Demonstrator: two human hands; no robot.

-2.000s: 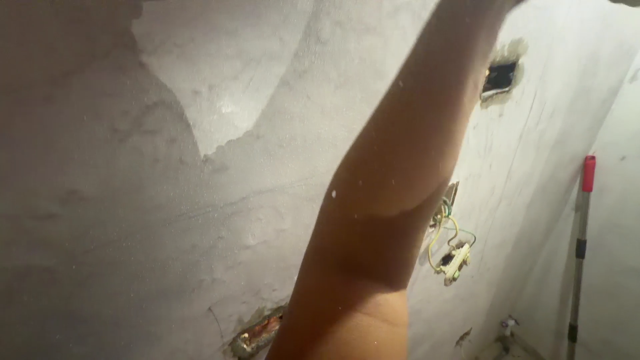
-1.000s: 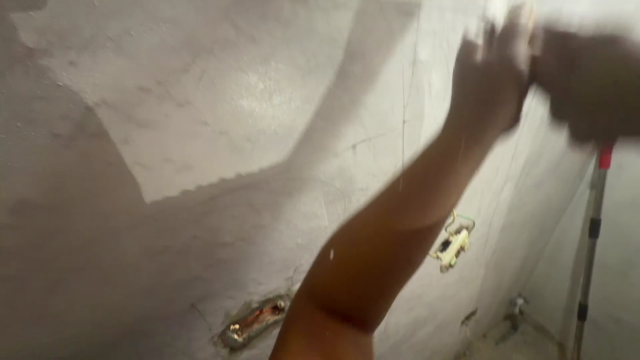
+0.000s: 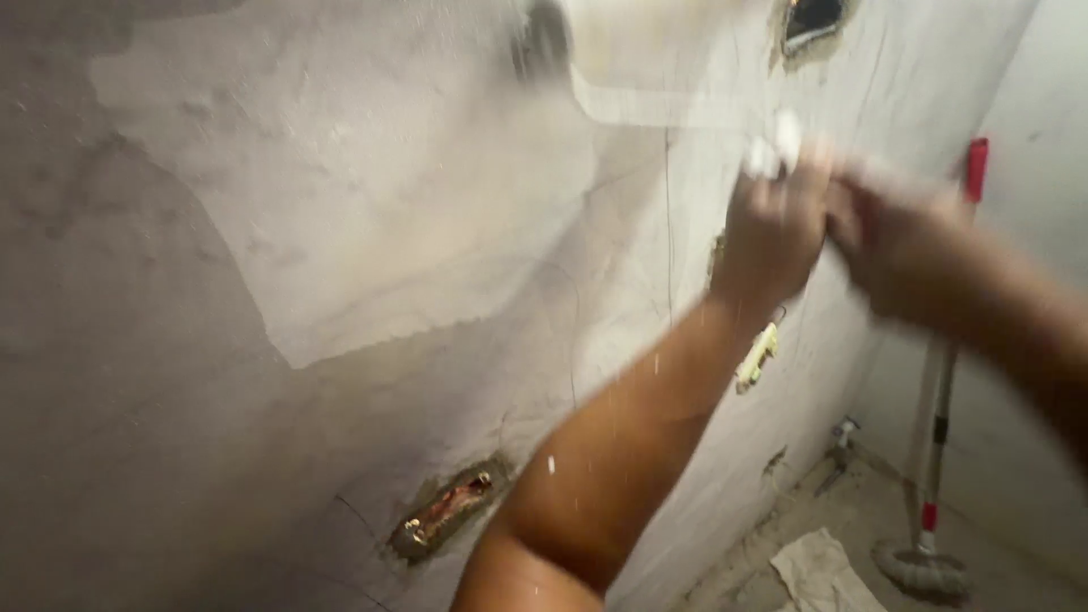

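Observation:
My left hand [image 3: 769, 229] is raised in front of the plastered wall [image 3: 425, 212], its forearm crossing the middle of the view. Close against it, on its right, is my right hand [image 3: 901, 238], strongly blurred. White patches, too blurred to identify, show at the fingertips of my left hand. Whether either hand holds anything is hidden by the blur. Below my left wrist hangs a pale yellowish electrical fitting [image 3: 756, 357]. A shadow lies on the wall to the left of the hands.
A recessed electrical box [image 3: 812, 21] opens in the wall at the top. Another oblong wall recess [image 3: 446, 510] sits low, left of my left elbow. A mop [image 3: 942, 416] with a red-tipped pole leans at the right corner. A cloth [image 3: 824, 574] lies on the floor near a small tap [image 3: 844, 432].
Two seconds ago only one raised arm showed clearly; my right hand has since come in from the right, beside my left. Both hands now appear lower in view, and the view has shifted.

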